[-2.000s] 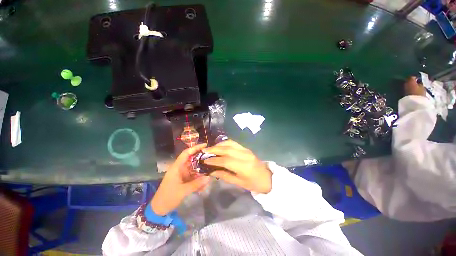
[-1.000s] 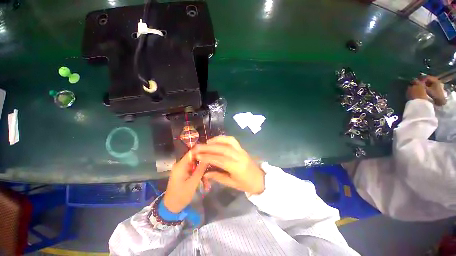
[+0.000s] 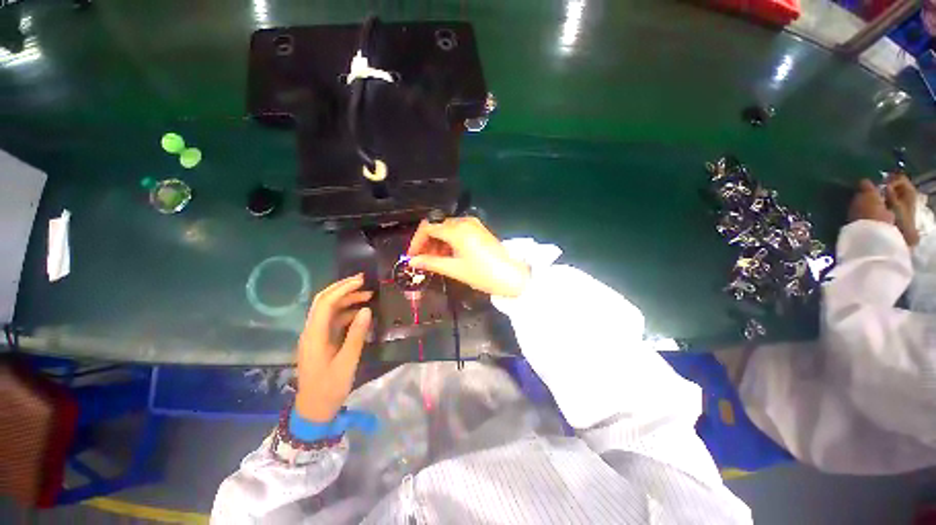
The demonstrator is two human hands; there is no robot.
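A small round silver-and-black unit (image 3: 412,275) is on the dark base plate (image 3: 402,320) below the black fixture (image 3: 380,154). My right hand (image 3: 462,253) has its fingertips on the unit's upper edge; the fingers hide part of it. My left hand (image 3: 335,333) is at the left edge of the plate, its fingers apart and holding nothing. Red laser lines cross the unit and run down the plate onto my smock.
A heap of parts (image 3: 765,231) and a loose dark unit (image 3: 757,115) are at the right, near another person's hands (image 3: 885,205). A black round cap (image 3: 264,200), teal ring (image 3: 277,286), green discs (image 3: 181,150) and small clear dish (image 3: 170,195) are at the left.
My hands have separated; the left moved left and opened, the right moved up to the unit on the plate. The view has shifted, and the black cap now shows left of the fixture.
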